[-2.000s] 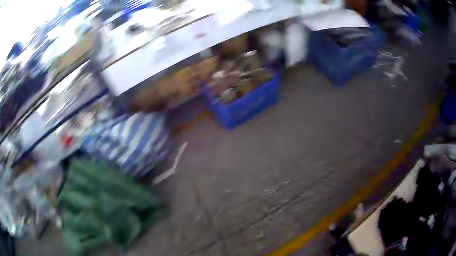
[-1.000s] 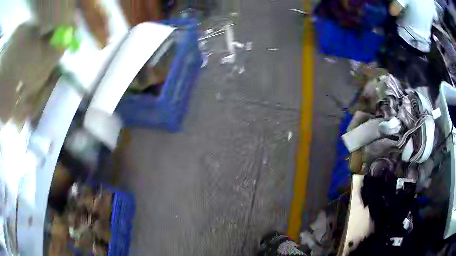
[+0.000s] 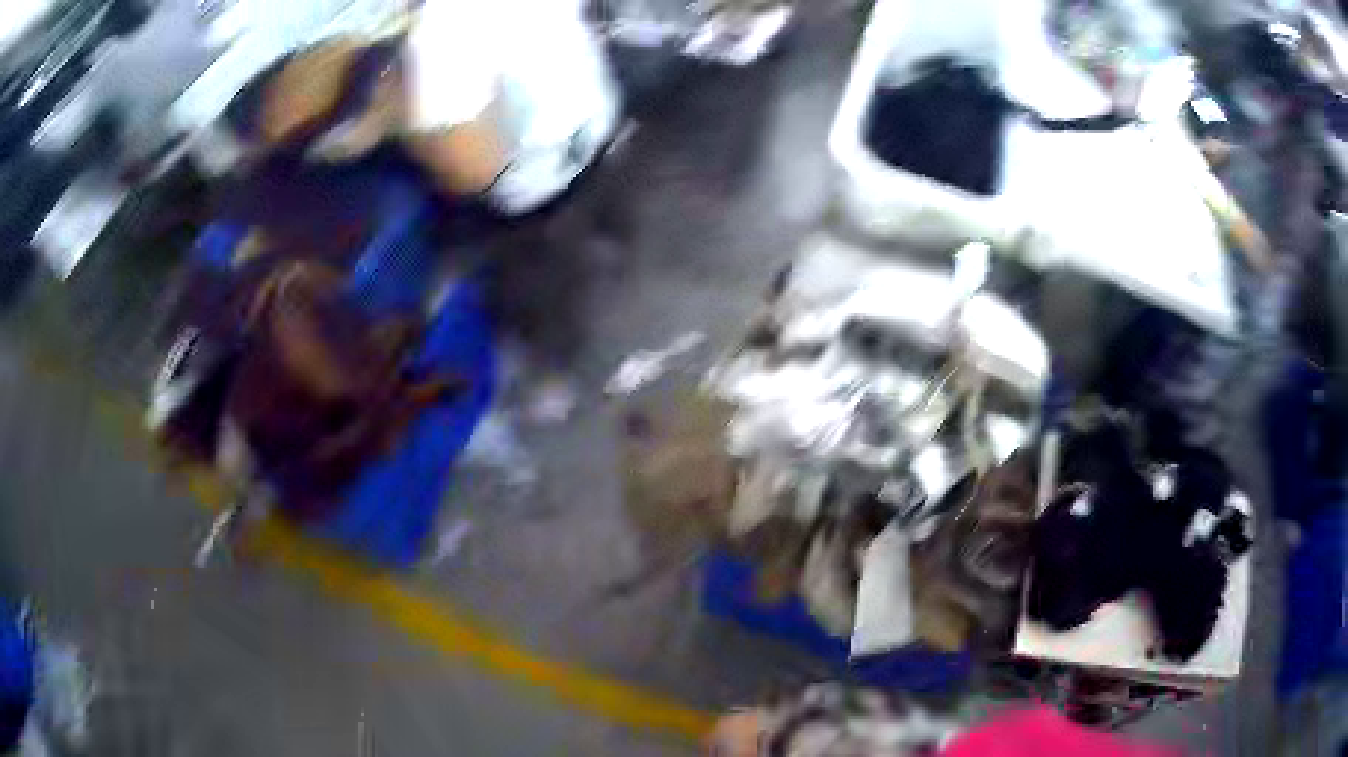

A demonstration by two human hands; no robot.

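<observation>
At the bottom edge, a blurred skin-toned patch, apparently my right hand (image 3: pixel 735 731), shows beside a patterned sleeve and bright pink cloth. It is cut off, so its grip cannot be told. My left hand is not in view. Just above is a heap of grey and white cloth pieces (image 3: pixel 843 422) over a blue crate (image 3: pixel 754 595). To its right, black pieces (image 3: pixel 1127 540) with small white tags lie on a pale board (image 3: pixel 1091 642). No hand visibly touches these things.
A blue crate (image 3: pixel 461 388) with dark brown pieces (image 3: pixel 314 388) stands left on the grey floor. A yellow line (image 3: pixel 488 648) runs below it. A white table (image 3: pixel 1116 215) with a trough holding black cloth (image 3: pixel 934 121) is upper right. A blurred white shape (image 3: pixel 518 96) is at top.
The view has swung right. The table with the striped and green bundles has gone out of view. The heap and black pieces sit nearer the middle, and pink cloth now shows at the bottom.
</observation>
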